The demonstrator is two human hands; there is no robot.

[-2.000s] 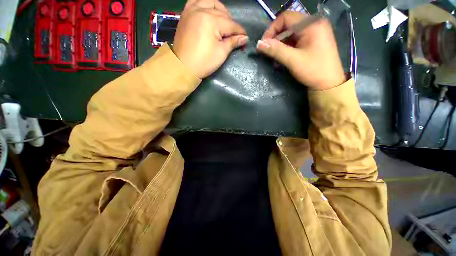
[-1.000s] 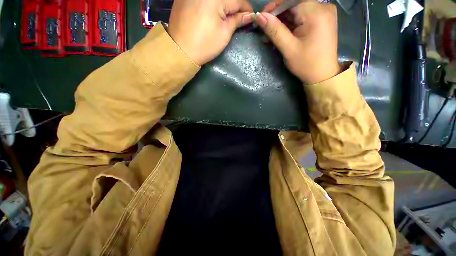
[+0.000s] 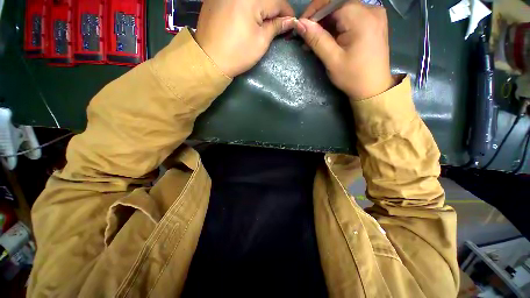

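My left hand (image 3: pixel 244 36) is at the top centre, thumb and index finger pinched together. A tiny part was at these fingertips earlier; the fingers now mostly hide it. My right hand (image 3: pixel 355 49) meets it from the right, thumb tip against the left fingertips. The right hand also holds a slim silver tool (image 3: pixel 330 9), slanting up to the right; its tip is hidden and its type is unclear. A red-edged phone housing with a dark screen (image 3: pixel 183 16) lies behind my left wrist, partly hidden and cut off by the top edge.
A row of several red phone housings (image 3: pixel 88 32) lies at the back left on the dark green mat (image 3: pixel 279 119). Thin white strips (image 3: pixel 425 52) lie right of my right hand. A thick black cylindrical tool (image 3: pixel 482 105) with a cable and a reddish spool (image 3: pixel 519 46) are farther right.
My hands have come together, fingertips now touching. The view has shifted, so the red housings appear farther left and higher. Between the last two frames only the fingers and silver tool shift slightly.
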